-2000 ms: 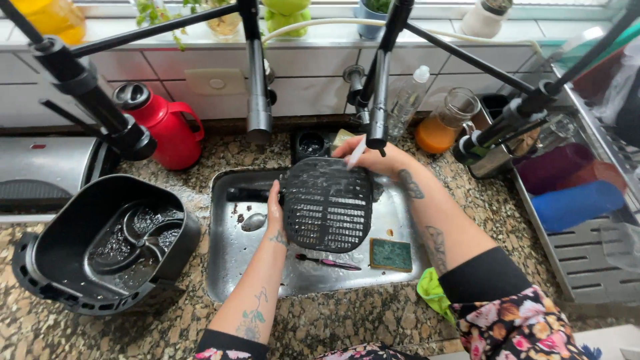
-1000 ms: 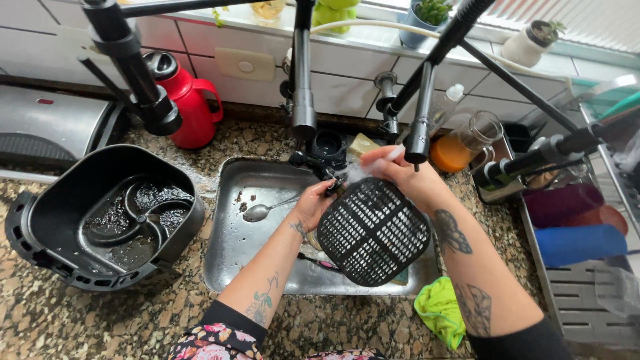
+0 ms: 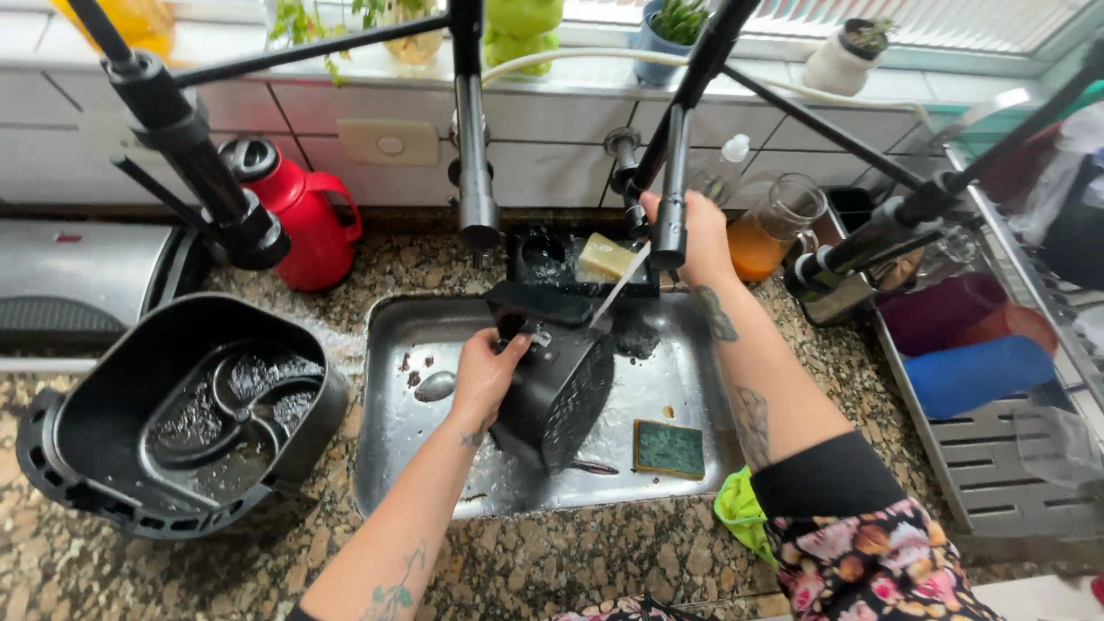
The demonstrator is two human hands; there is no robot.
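Note:
My left hand [image 3: 485, 375] grips a black air fryer basket [image 3: 556, 388] with perforated walls, tilted over the steel sink [image 3: 414, 328]. Its handle end points up toward the back wall. A thin stream of water falls on the basket from the tap area. My right hand [image 3: 694, 233] is at the tap, its fingers partly hidden behind a black tube, so its grasp is unclear. In the sink lie a green scouring sponge [image 3: 668, 448], a metal spoon [image 3: 435, 386], dark food scraps and a slim dark-handled item [image 3: 593, 467], partly behind the basket.
The black air fryer drawer [image 3: 323, 431], wet inside, stands left of the sink, with a red thermos [image 3: 315, 224] behind. Yellowish soap [image 3: 605, 257] sits behind the sink. At right are an orange-filled jug [image 3: 763, 237], a green cloth [image 3: 743, 513] and a dish rack [image 3: 949, 500]. Black stand tubes [image 3: 474, 164] hang overhead.
The basket, held with its perforated base facing up a second ago, has turned steeply and moved left. My right hand has left the basket's side and moved back to the tap.

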